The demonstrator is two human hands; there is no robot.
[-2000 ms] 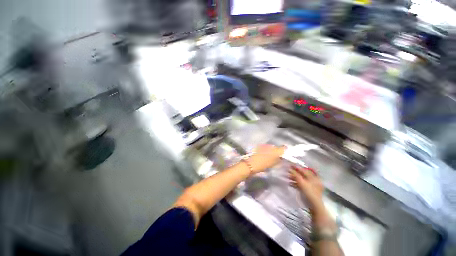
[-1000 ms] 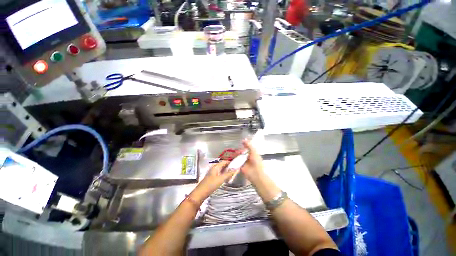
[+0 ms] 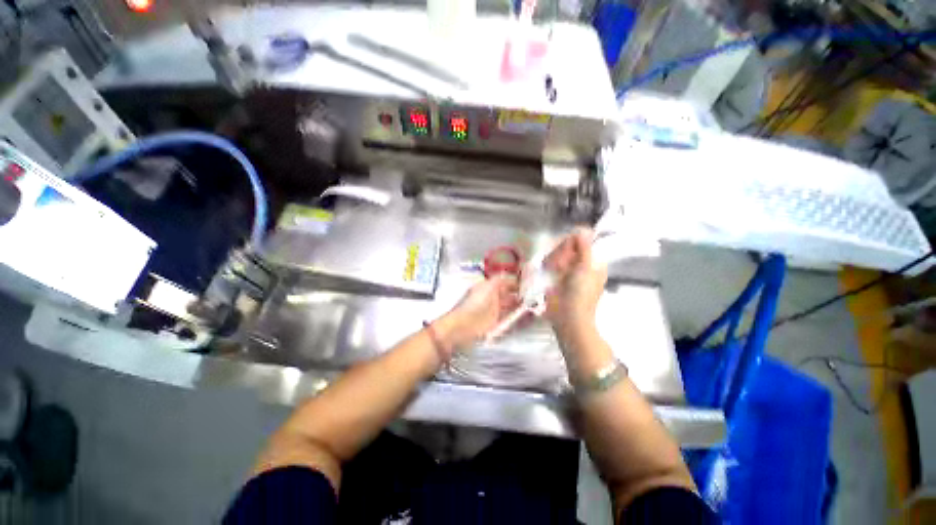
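Note:
My right hand (image 3: 575,282) is closed around white cables (image 3: 531,306), with loose white strands showing between my hands and beyond my right fingers. My left hand (image 3: 482,310) is beside them with its fingers curled; blur hides whether it grips the strands. Small scissors with red loop handles (image 3: 501,256) lie on the steel plate just beyond my left fingers, their short blades pointing left. More cables (image 3: 503,369) lie in the collecting tray (image 3: 462,400) below my hands, blurred.
A raised steel cover plate (image 3: 354,246) with yellow labels is left of my hands. A white processing unit (image 3: 77,241) and blue hose (image 3: 241,154) are farther left. A vented white cover (image 3: 780,195) is right, above a blue bin (image 3: 770,431). Blue-handled scissors (image 3: 287,49) lie on the top shelf.
The view has shifted, so the machine sits higher and farther right in the picture. My hands have moved apart, and the white bundle between them now shows as loose, spread strands.

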